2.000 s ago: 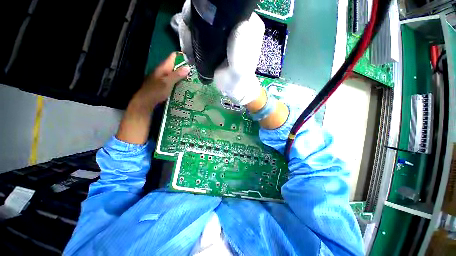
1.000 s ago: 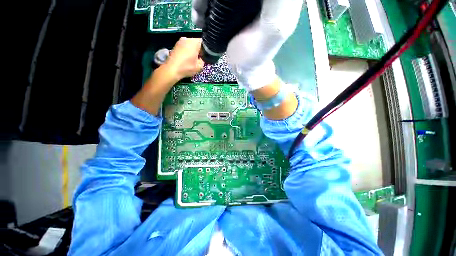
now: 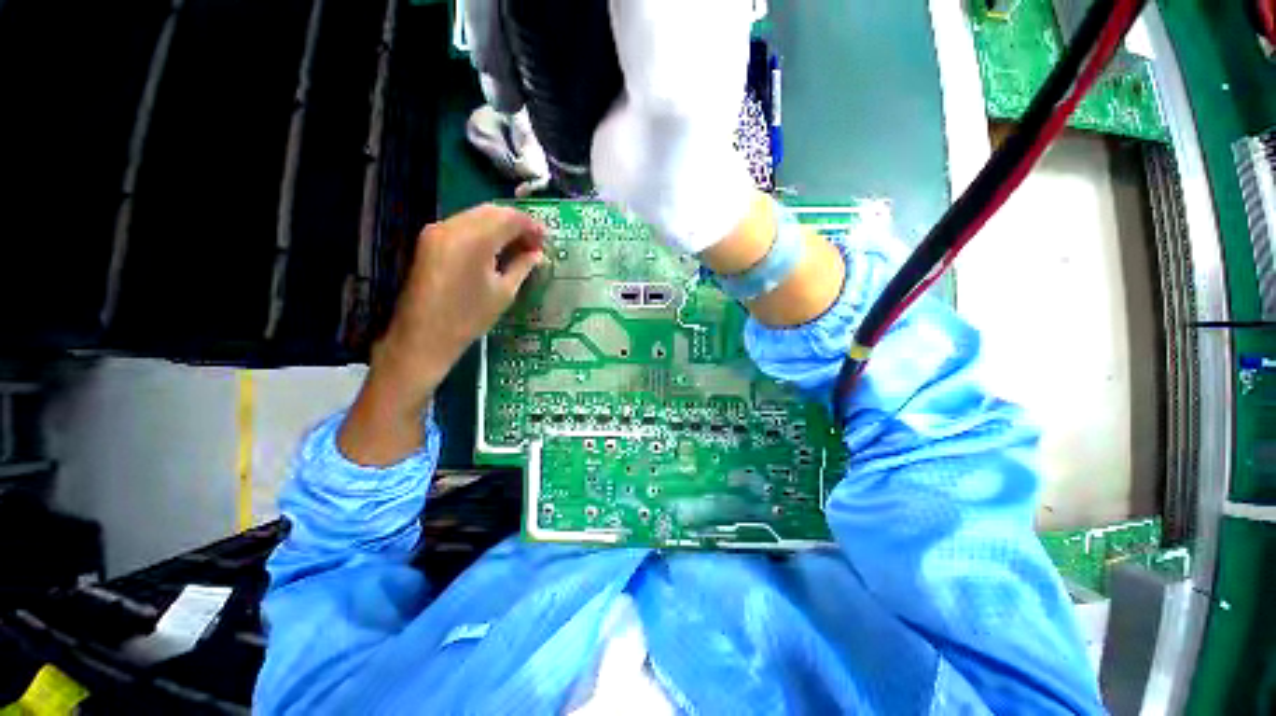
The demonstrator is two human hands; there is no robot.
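Note:
A large green circuit board (image 3: 630, 378) with pale border lines lies in front of me. My left hand (image 3: 469, 287), bare, is over its upper left part with thumb and fingertips pinched together; whether a tiny screw is between them cannot be seen. My right hand (image 3: 672, 133), in a white glove, grips the black electric screwdriver (image 3: 557, 84) above the board's top edge. The tool's lower end is near that edge; the bit is hard to make out. The screw tray (image 3: 757, 140) is mostly hidden behind my right hand. A blue band (image 3: 763, 266) is on my right wrist.
A black and red cable (image 3: 980, 189) runs over my right forearm. Large dark ribbed racks (image 3: 252, 168) stand at the left. At the right is a metal-railed line (image 3: 1175, 280) with green boards (image 3: 1071, 84). A crumpled white bundle (image 3: 507, 144) lies beyond the board.
My left hand has come back from the screw tray to the board's upper left. The screwdriver and my right hand have moved left, off the tray's front. The view has shifted.

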